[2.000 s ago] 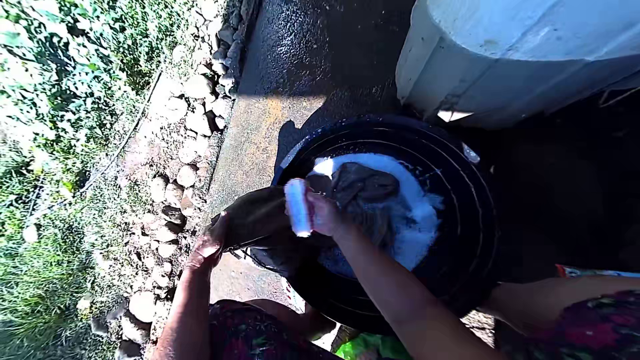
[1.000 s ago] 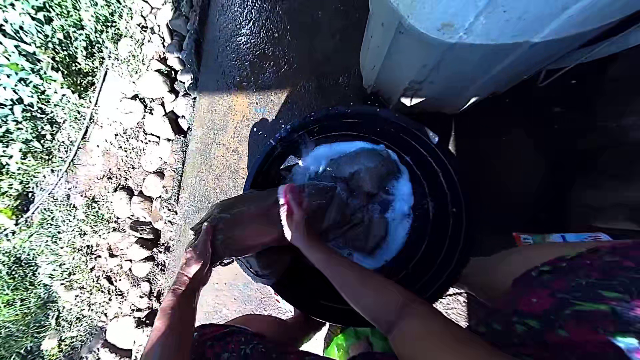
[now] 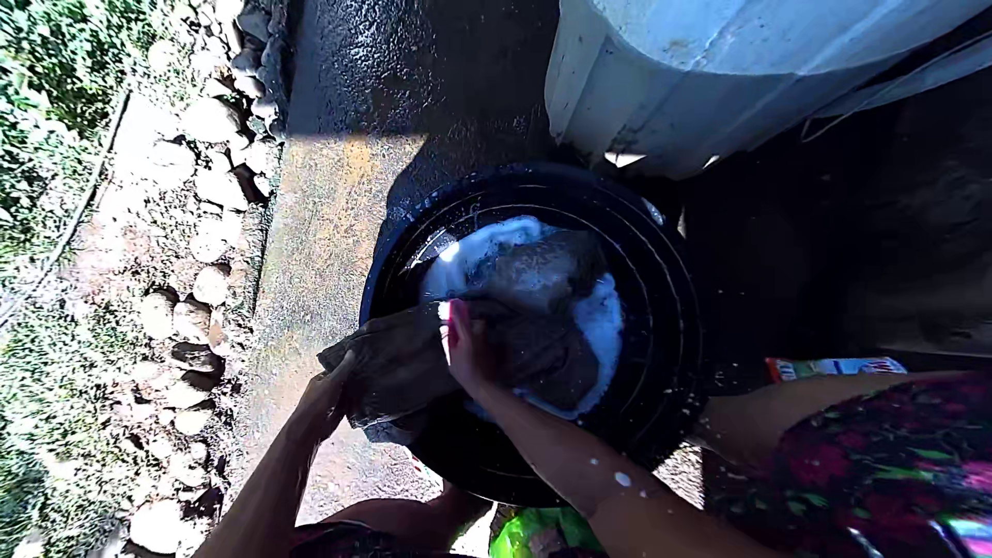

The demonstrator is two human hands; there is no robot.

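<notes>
A dark wet cloth garment [image 3: 403,360] stretches over the left rim of a round black tub [image 3: 674,310]. Its outer end is gripped by my left hand [image 3: 335,387], beyond the tub's edge. My right hand [image 3: 463,341] is pressed on the cloth above the tub, fingers together; a pale edge shows beside its fingertips, too little to tell what it is. White suds [image 3: 604,325] ring more soaked cloth [image 3: 542,267] in the water. The underside of the right hand is hidden.
A large pale container [image 3: 682,101] stands beyond the tub. Stones [image 3: 213,186] and grass [image 3: 70,395] border the concrete strip [image 3: 310,232] on the left. A coloured packet [image 3: 837,367] lies right, a bright green bag [image 3: 542,531] below the tub.
Two seconds ago my right hand held a whitish bar-like object over the cloth; that bar no longer shows plainly. The garment now lies stretched flatter between my hands.
</notes>
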